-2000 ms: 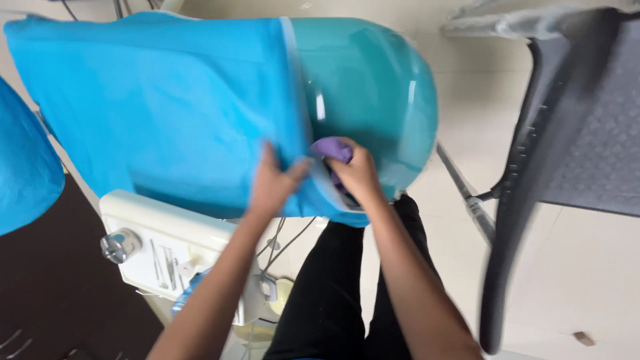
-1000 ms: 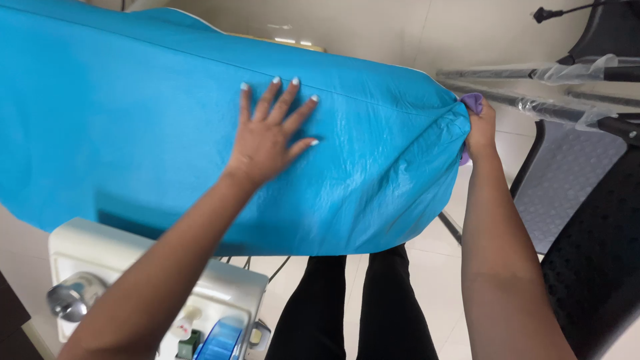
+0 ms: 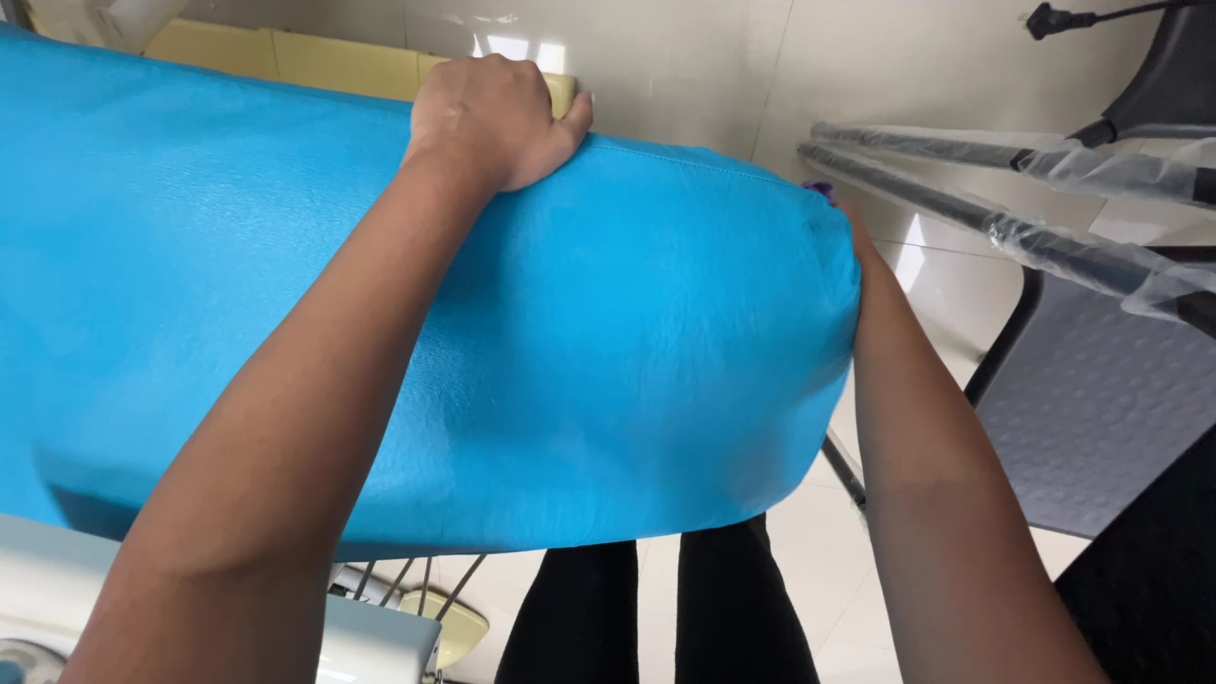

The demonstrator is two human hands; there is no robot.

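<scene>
A bright blue cover (image 3: 608,380) lies over the padded end of what looks like a dental chair, smooth on top and gathered at its right end. My left hand (image 3: 494,119) rests on the cover's far edge, its fingers curled over the side and out of sight. At the right end, my right hand (image 3: 847,214) is mostly hidden behind the cover. A bit of purple cloth (image 3: 819,189) shows beside it; whether the fingers hold the cloth or the cover's edge cannot be seen.
Cream chair base (image 3: 332,65) lies beyond the cover. Plastic-wrapped metal legs (image 3: 950,195) and a grey seat (image 3: 1092,399) are at right, with a black plug (image 3: 1050,21) above. A white instrument unit (image 3: 380,632) with hoses stands at lower left.
Two seconds ago the teal end of the pad was bare; the blue cover now lies over it. My left hand has moved from the cover's top to its far edge.
</scene>
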